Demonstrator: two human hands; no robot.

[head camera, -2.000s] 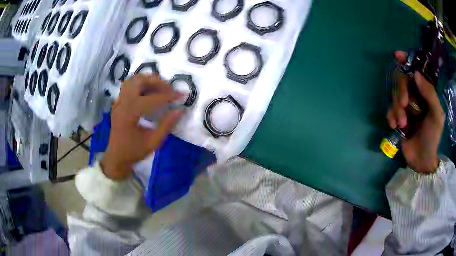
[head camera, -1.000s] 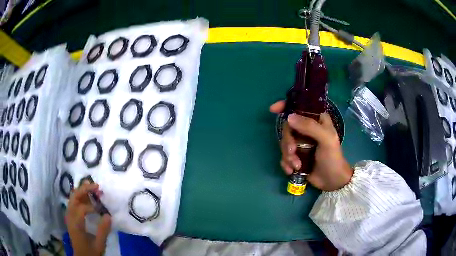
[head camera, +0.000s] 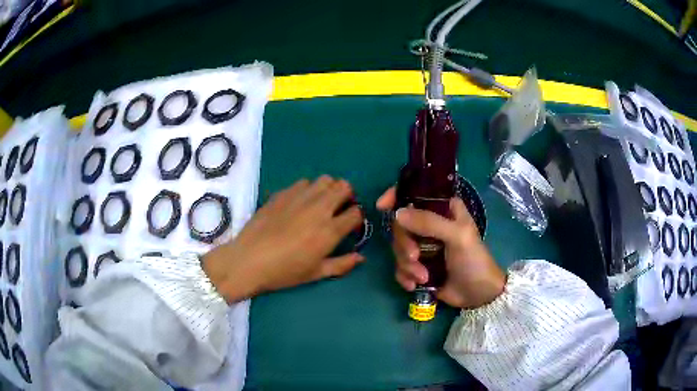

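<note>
My left hand (head camera: 286, 237) is over the green mat, fingers curled on a watch case ring (head camera: 362, 229), mostly hidden under the fingertips. My right hand (head camera: 451, 252) is wrapped around the dark maroon electric screwdriver (head camera: 432, 156), which stands nose toward me, its yellow-labelled collar (head camera: 422, 311) and thin bit free of any ring. The round screw plate (head camera: 471, 208) lies behind the screwdriver and is partly hidden by it and my hand.
A white blister tray (head camera: 153, 183) of dark rings lies left, partly under my left sleeve, with another tray at the far left and one at the right (head camera: 649, 302). A crinkled clear bag (head camera: 521, 189) and dark box (head camera: 596, 206) lie right. Cables rise behind the screwdriver.
My left hand has moved from the left tray to the mat beside the screwdriver, with a ring at its fingers. My right hand still holds the screwdriver. The view has shifted.
</note>
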